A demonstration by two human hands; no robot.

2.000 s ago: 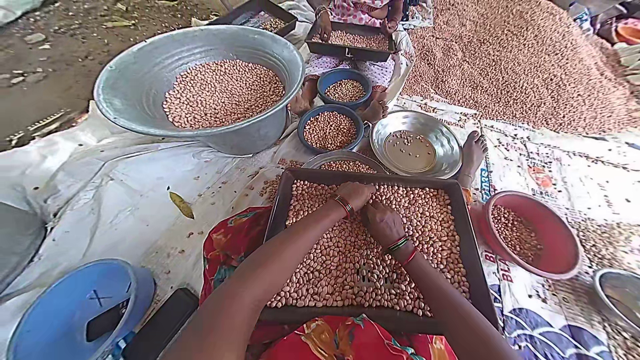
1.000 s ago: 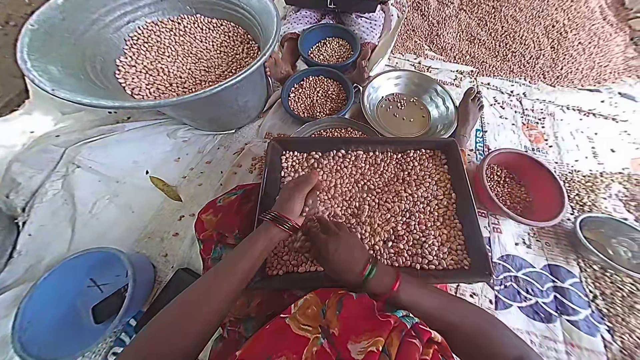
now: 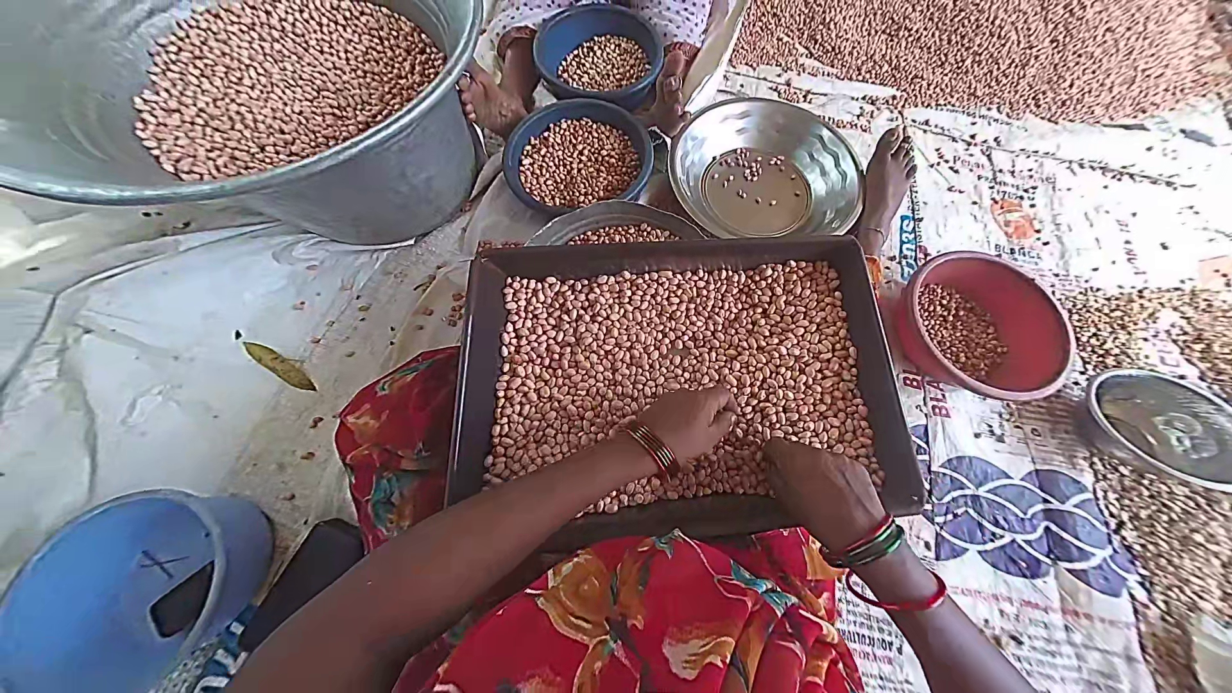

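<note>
A dark rectangular tray (image 3: pixel 890 423) lies across my lap, filled with a layer of pinkish-brown nuts or beans (image 3: pixel 664 327). My left hand (image 3: pixel 688 423) rests low over them near the middle, its fingers curled down and its fingertips partly hidden. Close to its right, my right hand (image 3: pixel 823 486) is bent over the tray's lower right part, fingertips among the nuts. Whether either hand grips any nuts cannot be told. Bangles circle both wrists.
Beyond the tray stand a steel basin (image 3: pixel 837 164), a blue bowl (image 3: pixel 515 159), another blue bowl (image 3: pixel 549 48) and a person's feet (image 3: pixel 491 101). A large metal tub (image 3: pixel 385 183) is upper left, a blue tub (image 3: pixel 241 549) lower left. Right are a red bowl (image 3: pixel 1054 337) and a steel bowl (image 3: pixel 1107 433).
Both hands have moved to the right over the tray since one second ago, and now sit farther apart. Two seconds ago they were together near the tray's far side.
</note>
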